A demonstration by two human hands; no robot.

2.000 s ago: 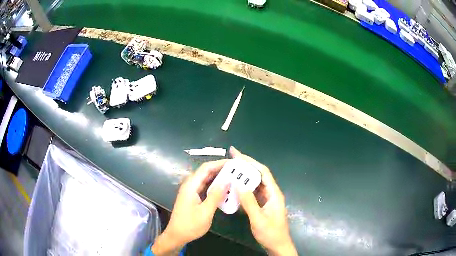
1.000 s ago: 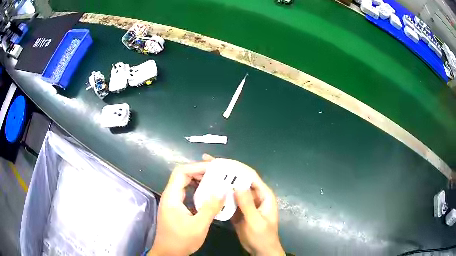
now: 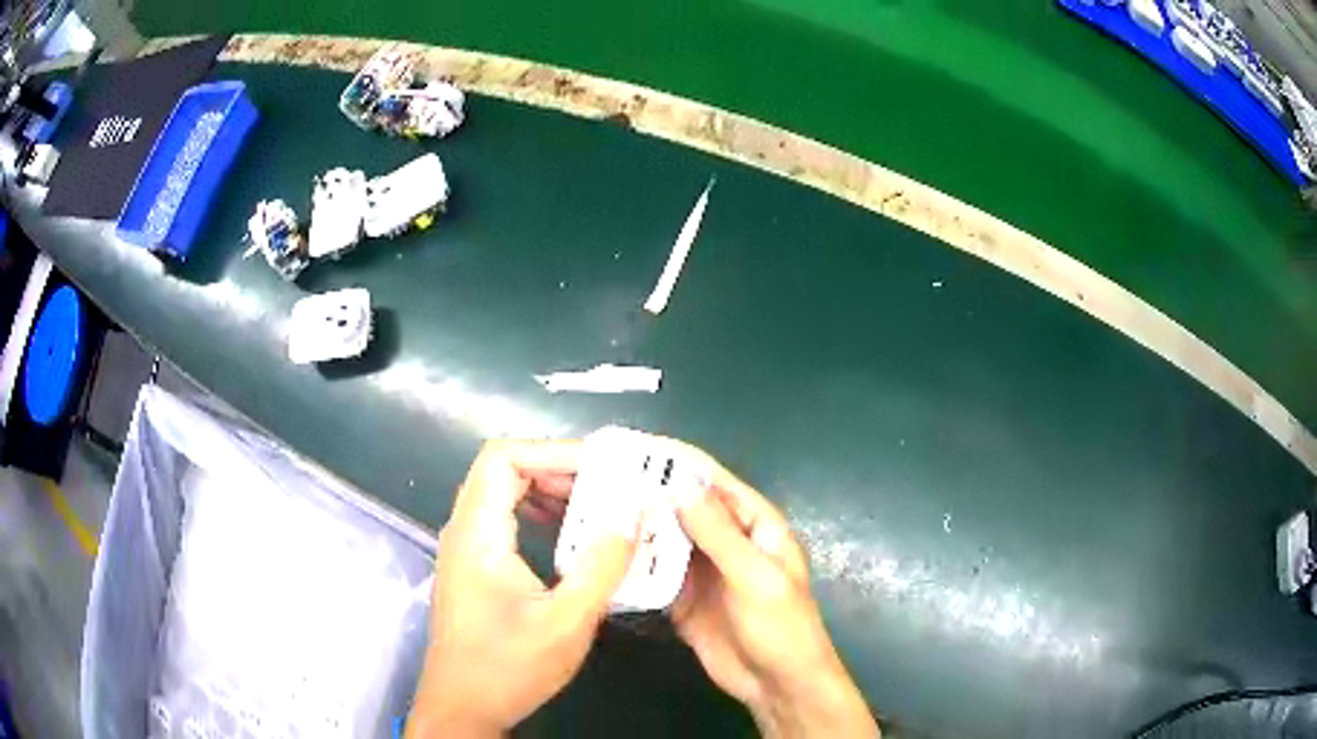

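A white rounded socket adapter with dark slots on its face is held between both hands above the bench's near edge. My left hand grips its left side, thumb on the face. My right hand grips its right side, thumb near the slots. The fingers behind the adapter are hidden. A white-handled pointed tool lies just beyond the hands. A pale pointed stick lies farther off.
A white adapter, waiting units and inner assemblies sit at the left. A blue parts bin lies beside a black mat. A lined crate stands lower left. The green conveyor runs beyond the pale strip.
Both hands moved slightly left and up in view, still holding the adapter, which is turned more upright. The bench items appear higher as the view shifted.
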